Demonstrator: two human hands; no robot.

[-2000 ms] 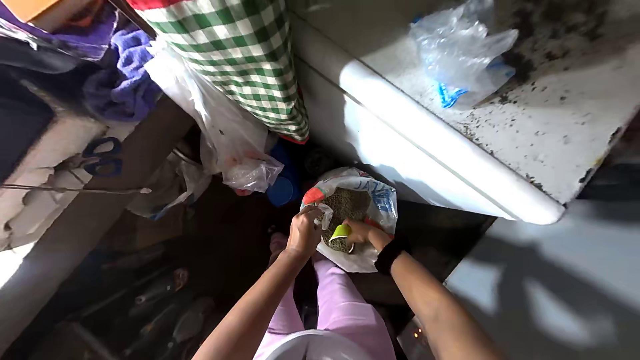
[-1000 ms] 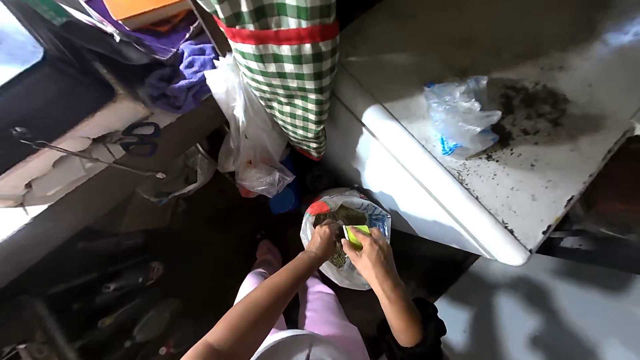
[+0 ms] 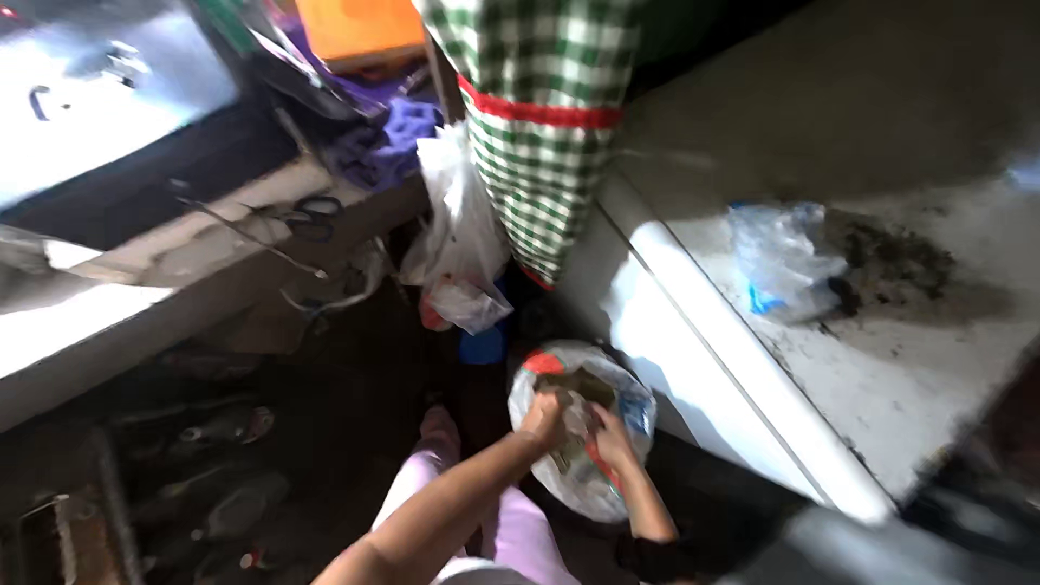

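Note:
Below me, in front of my pink-clad legs, a white plastic bag with red and blue print stands wide at the mouth, with brownish loose material inside. Over its opening my left hand is closed on a small clear plastic bag. My right hand, with a dark band at the wrist, is at the other side of the small bag, its fingers by the film; blur hides whether it grips it. The yellow-green cup is not visible now.
At right, a white surface bears a crumpled clear bag and dark crumbs. Ahead hang a green checked cloth and a white plastic bag. Scissors lie on the left ledge; several bottles are on the dark floor.
The yellow-green cup seen in my right hand earlier is out of sight. My hands have come to the small clear bag over the large one. The view has shifted.

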